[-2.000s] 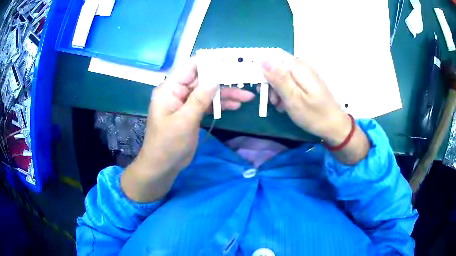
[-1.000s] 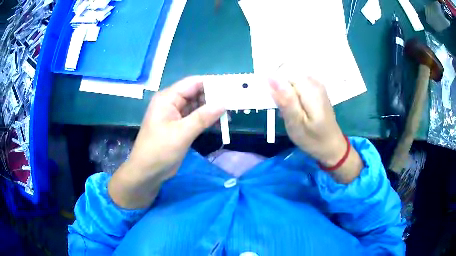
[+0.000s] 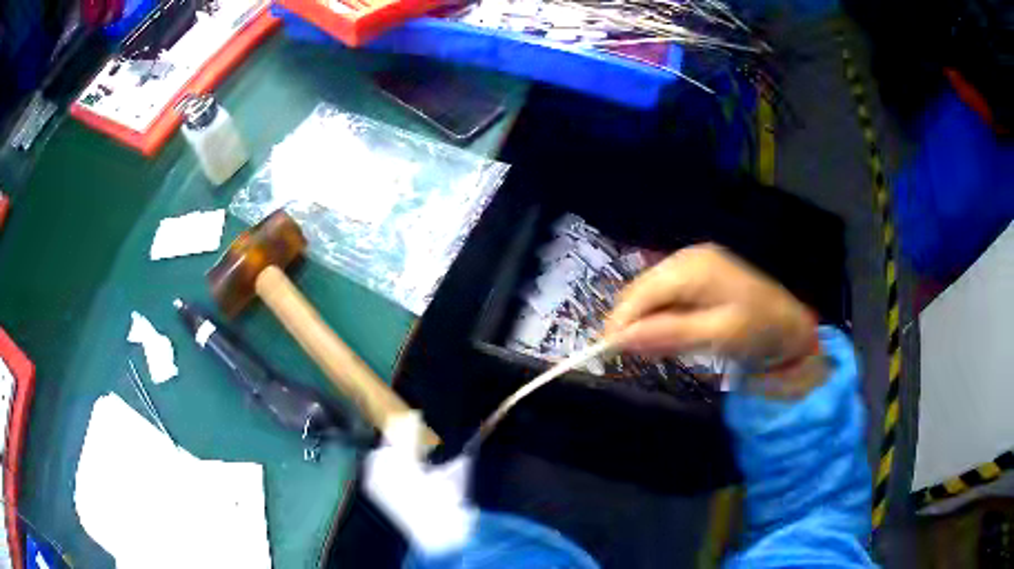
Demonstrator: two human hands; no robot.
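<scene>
My right hand (image 3: 712, 306) is at right of centre, over a dark box. Its thumb and fingers pinch a pale, thin, slightly curved lead wire (image 3: 545, 381). The wire runs down left towards a blurred, washed-out white piece (image 3: 423, 489) at the lower edge, beside the end of the hammer handle. The piece may be the white unit; its teeth and hole cannot be made out. My left hand cannot be seen. The dark box holds many white units with wires (image 3: 573, 278), partly hidden by my right hand.
Hammer (image 3: 334, 350), black pen-shaped tool (image 3: 261, 378), clear plastic bag (image 3: 384, 200), small bottle (image 3: 214, 139), white scraps (image 3: 187, 235) and white sheets (image 3: 167, 489) lie on the green bench. A blue bin (image 3: 534, 56) with wired units stands at the back. Yellow-black floor tape (image 3: 890, 333) runs at right.
The view has swung to the right, bringing the dark box in. My right hand has left the held unit's edge and now pinches the lead wire. My left hand has gone out of view.
</scene>
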